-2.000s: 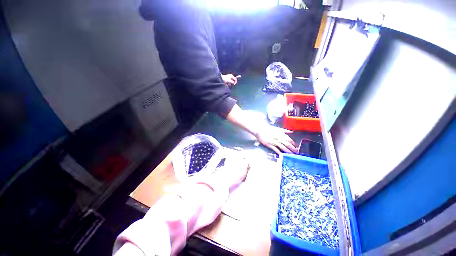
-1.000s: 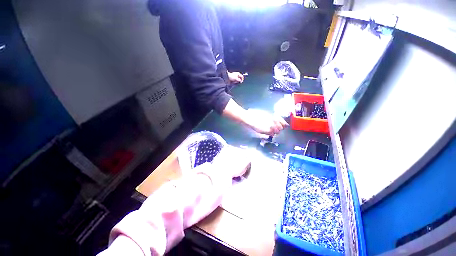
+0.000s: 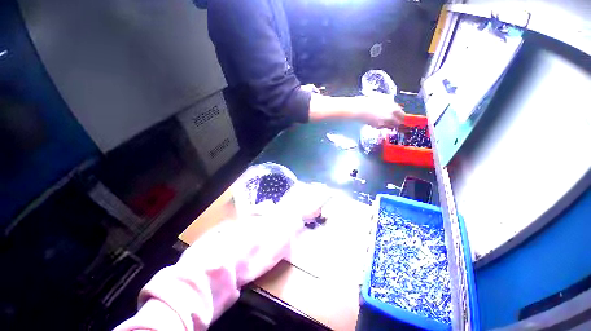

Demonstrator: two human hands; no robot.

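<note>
My left hand [image 3: 310,199], in a pink sleeve, lies over the white sheet [image 3: 340,236] on the tan board. Glare washes it out, so its fingers and grip are unclear. Small dark pieces [image 3: 315,222] show at the sheet just below the hand; I cannot tell whether they are held. A clear plastic bag of black balls [image 3: 272,186] stands just beyond the hand, partly hidden by it. My right hand is not in view.
A blue bin [image 3: 411,265] of silvery pieces stands at right, a phone [image 3: 417,189] behind it. Another person's hand [image 3: 387,114] is over the red bin [image 3: 408,155]. Another clear bag [image 3: 378,84] stands at the back. A small dark piece [image 3: 354,173] lies on the green bench.
The other person's hand has moved from near the phone back to the red bin. More dark pieces show below my left hand, which stays over the sheet. The view has shifted slightly.
</note>
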